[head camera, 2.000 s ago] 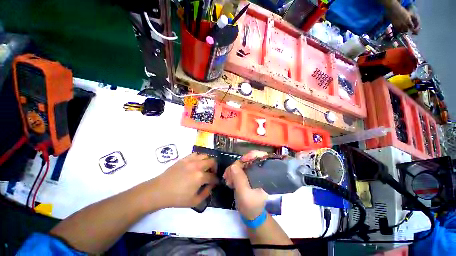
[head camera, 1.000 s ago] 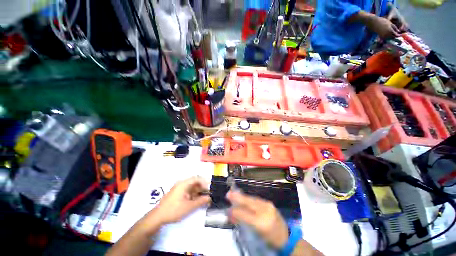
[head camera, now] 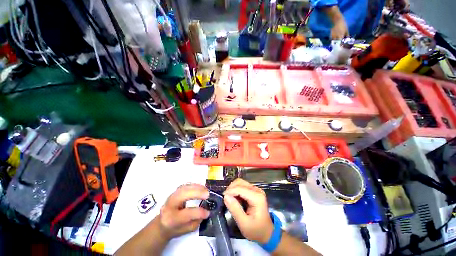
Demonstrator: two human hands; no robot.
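Note:
My left hand holds a small dark watch case or module between thumb and fingers, over the left part of the black mat. My right hand is close beside it, fingers curled and fingertips at its right edge. A thin pale line shows between those fingertips and the module; I cannot tell whether it is a tool. A grey handle, possibly the hot-air gun, lies below the hands and runs toward the bottom edge. A small white cover with dark marks lies on the white sheet.
The narrow red tray runs behind the mat, the large pinkish tray beyond it. A black square watch and a whitish open cylinder stand right. The orange multimeter is left, the red pen cup behind. A person in blue sits beyond.
My right hand has let go of the grey tool, which now lies below my hands, and has come to the module in my left hand. The head view has shifted.

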